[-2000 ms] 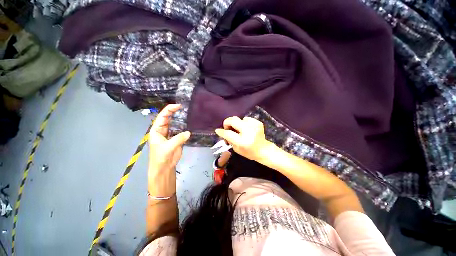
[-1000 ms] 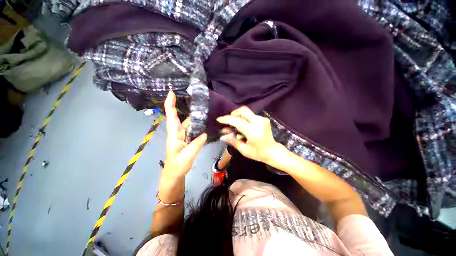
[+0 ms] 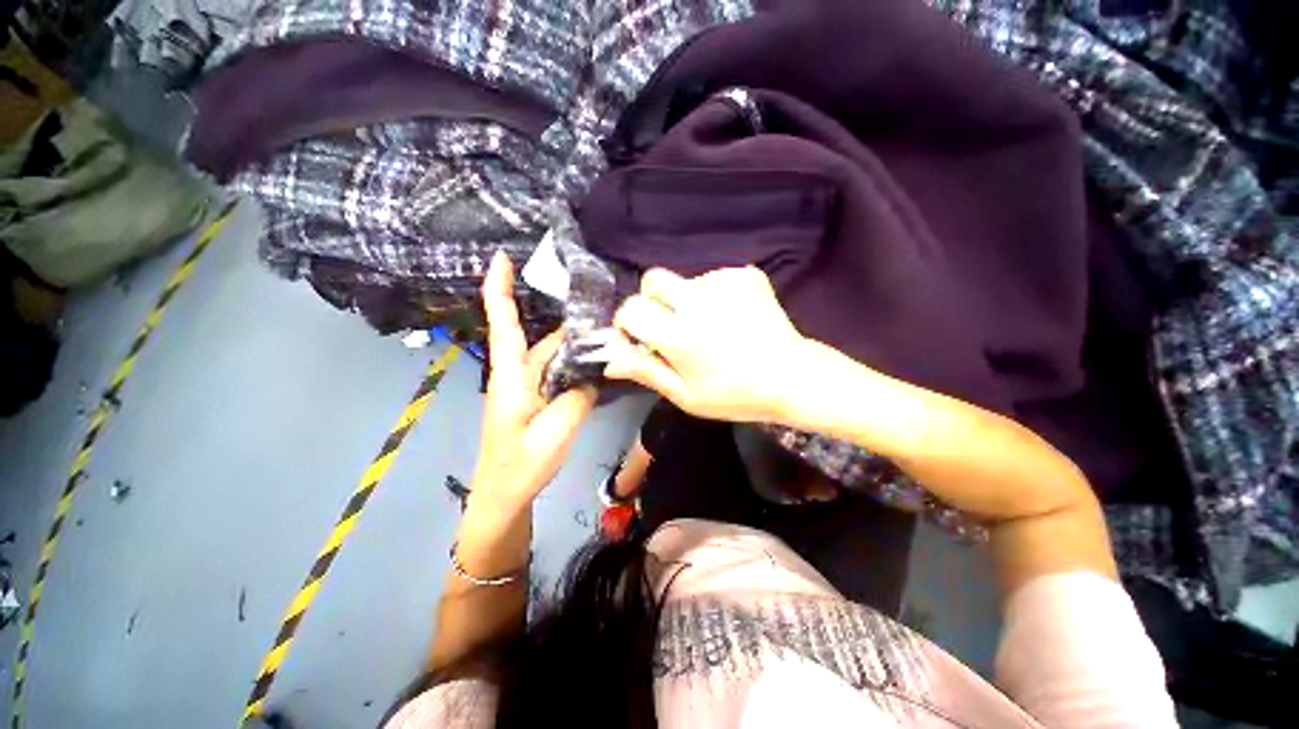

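The garment's smooth plum inner side spreads in front of me, with a darker plum pocket panel. Its narrow plaid front edge runs down to my hands. My left hand holds the lower corner of that edge between thumb and fingers, with the index finger raised. My right hand is closed around small pale thread snips, whose blades lie against the plaid edge. The rest of the snips is hidden in the hand.
More plaid cloth lies at the upper left and along the right side. A small white triangle shows beside the plaid edge. An olive cloth pile and yellow-black tape are on the grey floor at left.
My right hand has moved left and slightly up, bringing the snips to the plaid edge. My left hand has moved right and now holds the corner. The garment's lower right edge has shifted.
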